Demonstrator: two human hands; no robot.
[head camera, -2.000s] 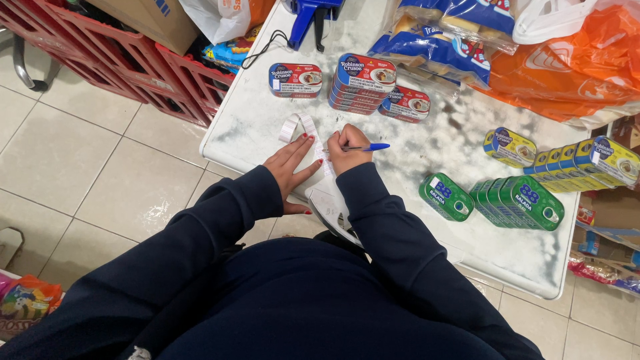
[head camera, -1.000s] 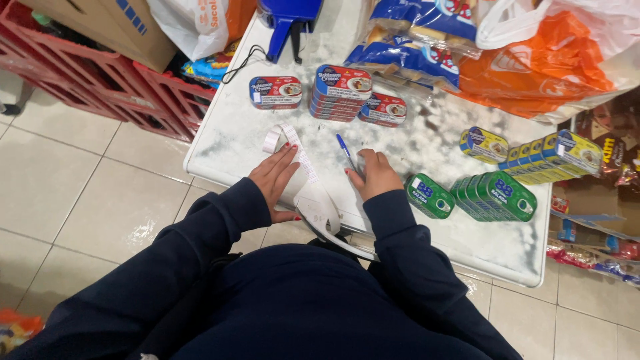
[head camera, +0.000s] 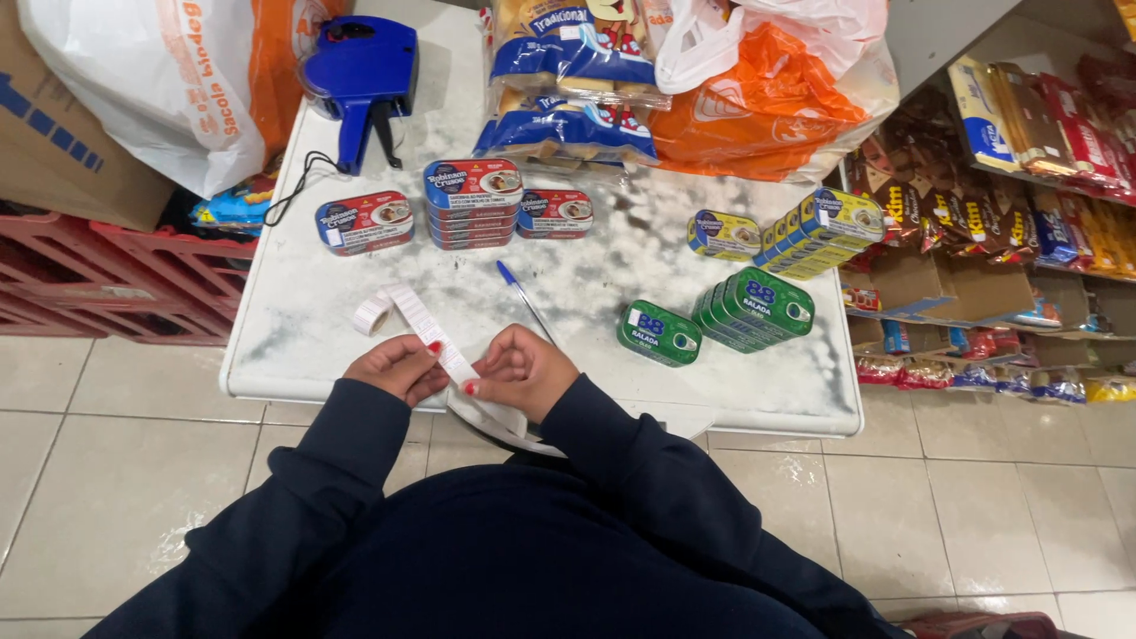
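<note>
My left hand (head camera: 401, 368) pinches a strip of small white labels (head camera: 430, 330) between thumb and finger. Its lower stretch is pinched by my right hand (head camera: 519, 373). The strip runs up to a small loose roll (head camera: 374, 314) on the marble-patterned tabletop (head camera: 302, 355). A blue pen (head camera: 525, 300) lies just beyond my right hand, not held. Red sardine tins (head camera: 473, 204) stand stacked at the middle, with single tins on either side. Green tins (head camera: 754, 309) and yellow tins (head camera: 821, 232) are stacked at the right.
A blue label gun (head camera: 364, 84) with a black cord lies at the back left. Bags of bread (head camera: 572, 80) and an orange and white plastic bag (head camera: 763, 98) fill the back. Red crates (head camera: 169, 275) flank the left edge; shelves of packaged sweets (head camera: 967, 200) are at the right.
My right hand held the pen over the paper two seconds ago; the pen now lies on the table. Both hands have come together and lifted the label strip.
</note>
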